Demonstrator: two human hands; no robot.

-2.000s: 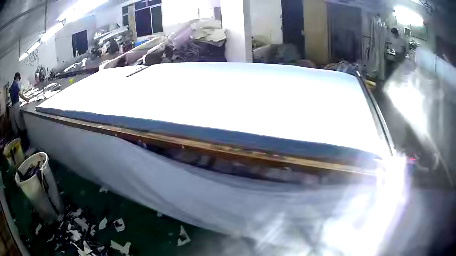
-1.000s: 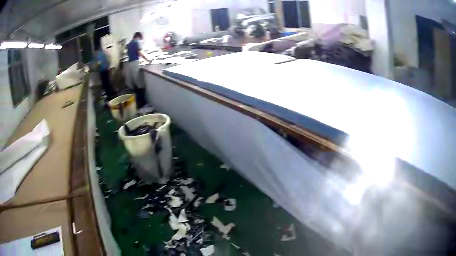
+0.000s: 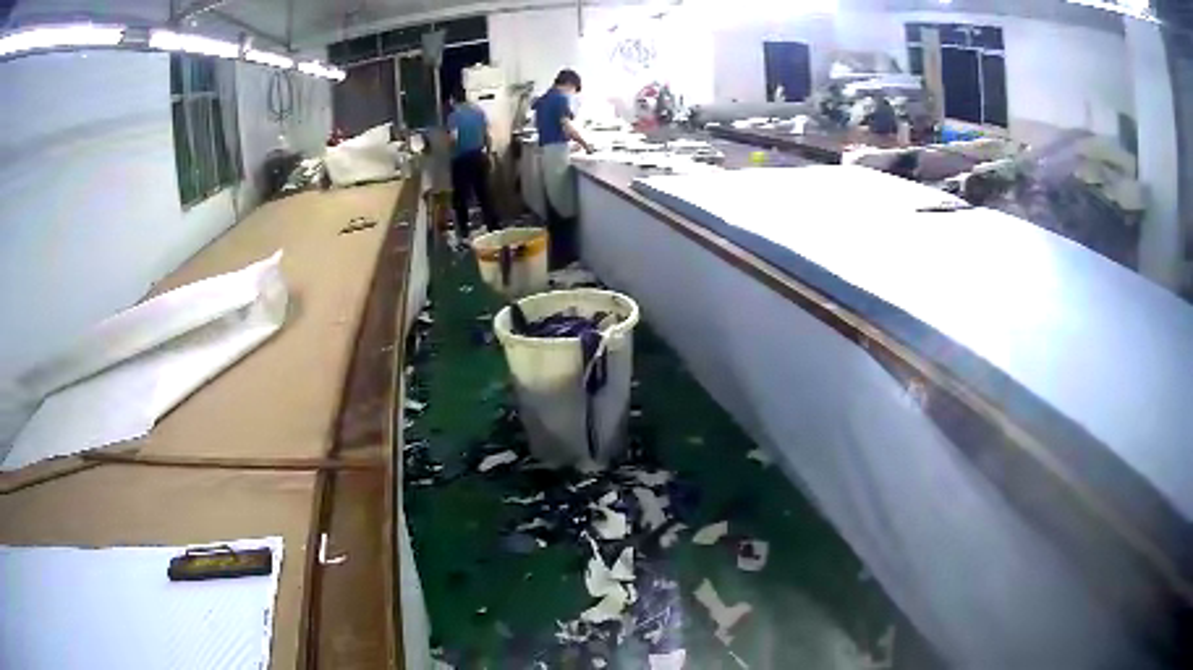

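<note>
Neither of my hands is in the picture. Nearest on the left, a fine-striped pale cloth point(image 3: 131, 605) lies on the brown-papered table, its lower part cut off by the picture's edge. A dark weight bar with yellowish marks point(image 3: 220, 564) rests on it near its upper right corner. A narrow brown strip point(image 3: 223, 462) lies across the brown underlay paper point(image 3: 249, 380) beyond the cloth. Off-white folded cloth or paper point(image 3: 170, 343) lies further along the table. On the right, a large white fabric lay point(image 3: 1034, 295) covers another long table.
A white scrap bin point(image 3: 550, 386) with dark offcuts stands in the aisle, and a yellow-rimmed bin point(image 3: 512, 263) is behind it. Scraps point(image 3: 608, 576) litter the green floor. Two people point(image 3: 468, 157) point(image 3: 556, 144) stand at the far end. Table edges point(image 3: 363, 537) border the aisle.
The view has swung left from the white lay to the aisle and brown-papered table. The weight bar and striped cloth show more fully than one second ago.
</note>
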